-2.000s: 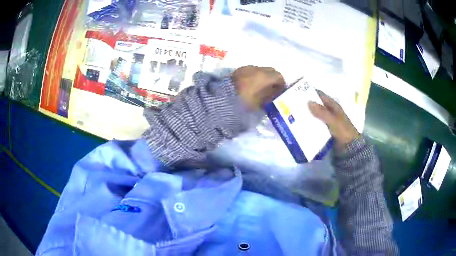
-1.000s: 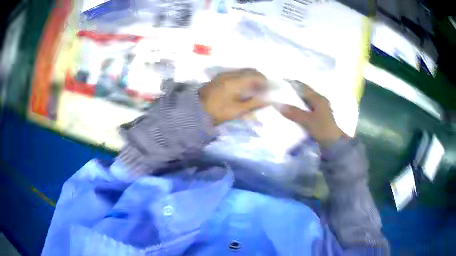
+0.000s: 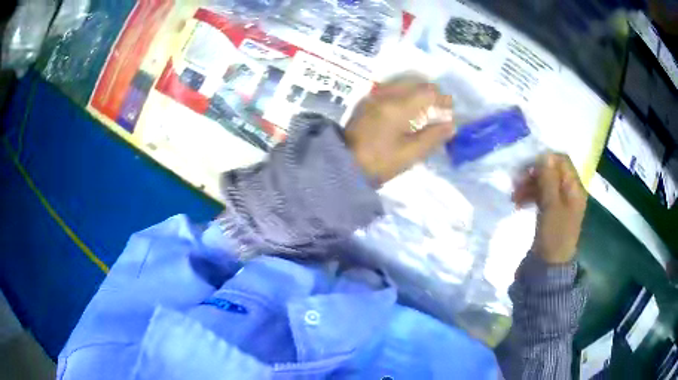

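A product box (image 3: pixel 488 136) shows its blue-purple side between my hands, with hazy clear film around it. My left hand (image 3: pixel 401 128) is at the box's left end, fingers closed on glinting clear film. My right hand (image 3: pixel 554 194) is just right of and below the box, fingers curled and blurred; whether it grips film cannot be told. A pile of milky clear plastic bags (image 3: pixel 427 230) lies below the hands, close to my jacket. The box's white face is not visible.
The printed board (image 3: pixel 182 159) lies under the work. Crinkled film is at its far side. Loose boxes (image 3: pixel 641 323) lie on green at the lower right, more at the upper right. A pale metal rail (image 3: pixel 632 223) runs between them. Blue floor is at left.
The box has turned from its white face to its blue side, with film now around it. My right hand has come off the box and moved right. The view has shifted and tilted.
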